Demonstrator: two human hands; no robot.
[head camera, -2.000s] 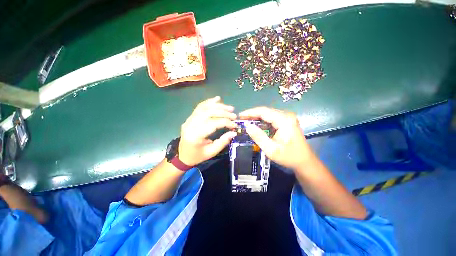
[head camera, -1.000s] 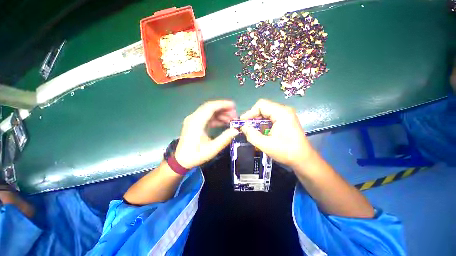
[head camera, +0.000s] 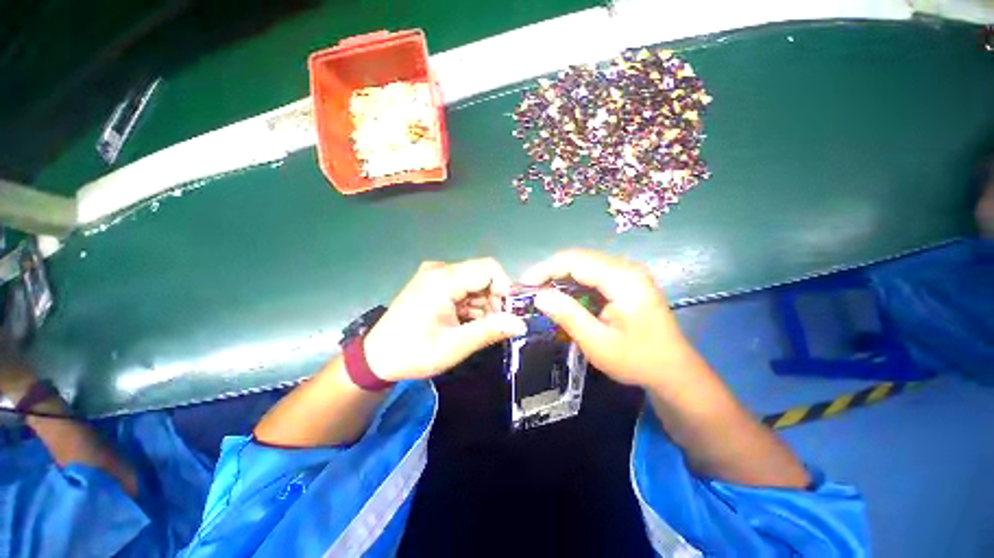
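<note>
An open phone body (head camera: 544, 379) with a silver edge and a dark battery area is held over my lap at the bench edge. My left hand (head camera: 441, 325) is at its upper left, thumb at the top end and fingers curled. My right hand (head camera: 610, 316) grips its upper right, fingers over the top edge and thumb on the board area. The fingers cover much of the top end; I cannot tell if a small part is between them. A pile of tiny glinting components (head camera: 616, 136) lies on the green bench beyond my hands.
An orange-red bin (head camera: 337, 140) holding pale pieces (head camera: 395, 129) stands left of the pile, over the white rail (head camera: 196, 177). A phone (head camera: 129, 120) lies on the belt beyond. More phones (head camera: 36, 281) lie at far left, near another person's arm (head camera: 68, 436).
The phone's lower end has tilted slightly and both hands sit a little lower in view. My left hand's fingers have shifted at the top end. The neighbouring person's arm has moved further into view.
</note>
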